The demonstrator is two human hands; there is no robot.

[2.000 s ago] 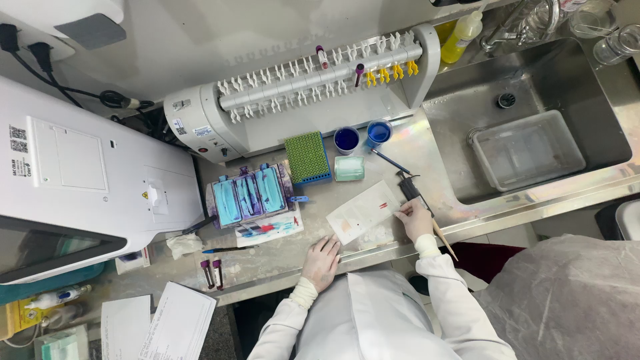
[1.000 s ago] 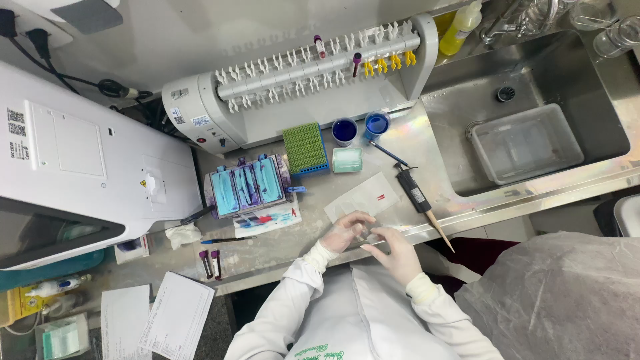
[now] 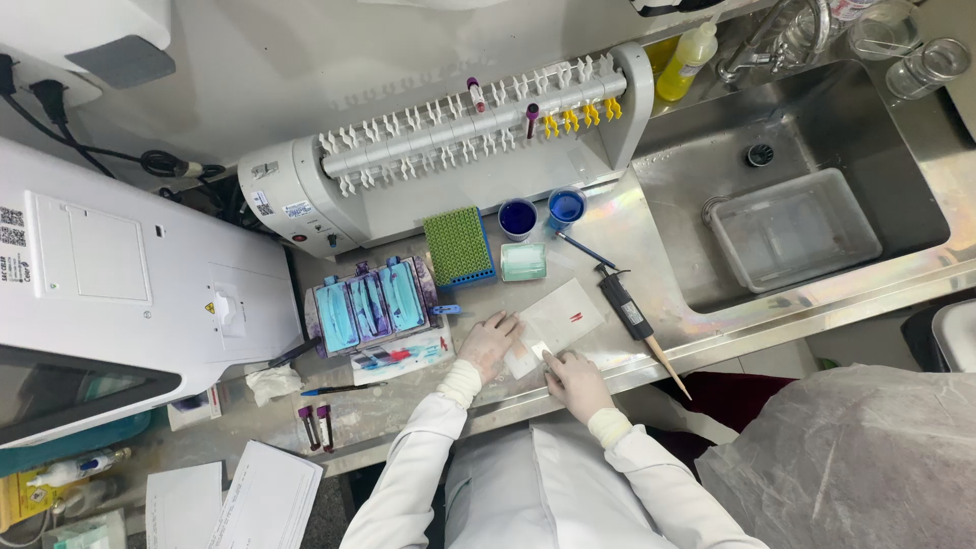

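My gloved left hand [image 3: 488, 347] lies on the steel counter, its fingertips at the left edge of a pale sheet [image 3: 560, 316]. Two small red marks show on that sheet. At the sheet's lower edge, my gloved right hand [image 3: 577, 381] has its fingertips on a small slide-like piece with a white end [image 3: 540, 350]; whether it is pinched or only touched is unclear. A faint reddish smear lies between the hands. Right of the sheet rests a black pipette [image 3: 629, 313] with a tan tip. Above are a green-topped tip rack [image 3: 460, 248], a small greenish box [image 3: 524, 261] and two cups of blue liquid [image 3: 518, 219] [image 3: 566, 207].
Staining troughs [image 3: 370, 305] of turquoise and purple stand at left, near a pen [image 3: 343, 389] and two purple-capped tubes [image 3: 316, 427]. A tube rotator [image 3: 488, 160] spans the back. At right is a steel sink [image 3: 793, 175] holding a plastic tub [image 3: 797, 229]. Another person in a translucent gown [image 3: 839, 457] is at lower right.
My hands were together above the counter's front edge a second ago; now they are apart and down at the sheet. The pipette, beside my right hand two seconds ago, lies free of it.
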